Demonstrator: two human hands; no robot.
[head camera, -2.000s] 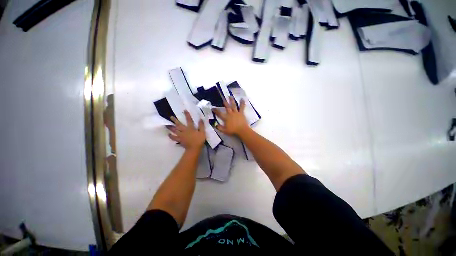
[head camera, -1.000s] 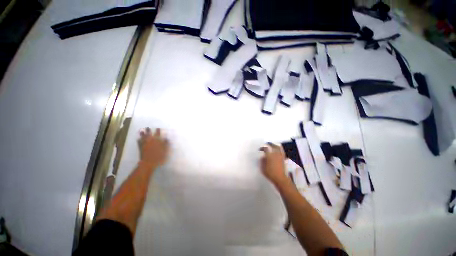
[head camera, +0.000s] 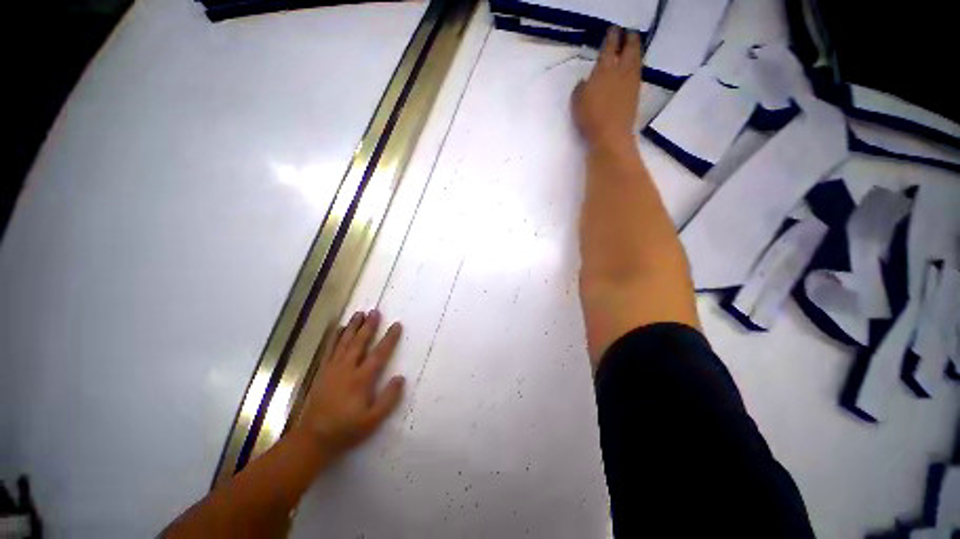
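Observation:
My right hand (head camera: 611, 95) reaches to the top of the view, its fingertips on the dark edge of a cut panel stack (head camera: 547, 25) with white paper on top. Whether the fingers grip it cannot be told. My left hand (head camera: 356, 384) lies flat, fingers spread and empty, on the white table (head camera: 495, 347) beside the metal rail. Cut bundles (head camera: 779, 195) of white paper over dark cloth lie loosely right of my right arm.
The brass-coloured metal rail (head camera: 347, 232) runs diagonally along the table left of my hands. A long dark strip (head camera: 284, 6) lies at the top left. A dark fabric stack (head camera: 890, 53) is at the top right. Tiny dark specks dot the table between my arms.
My right hand has moved forward from beside the small parts to the panel stack. My left hand stays open near the rail. The view has shifted, and the small-part cluster is mostly out of view.

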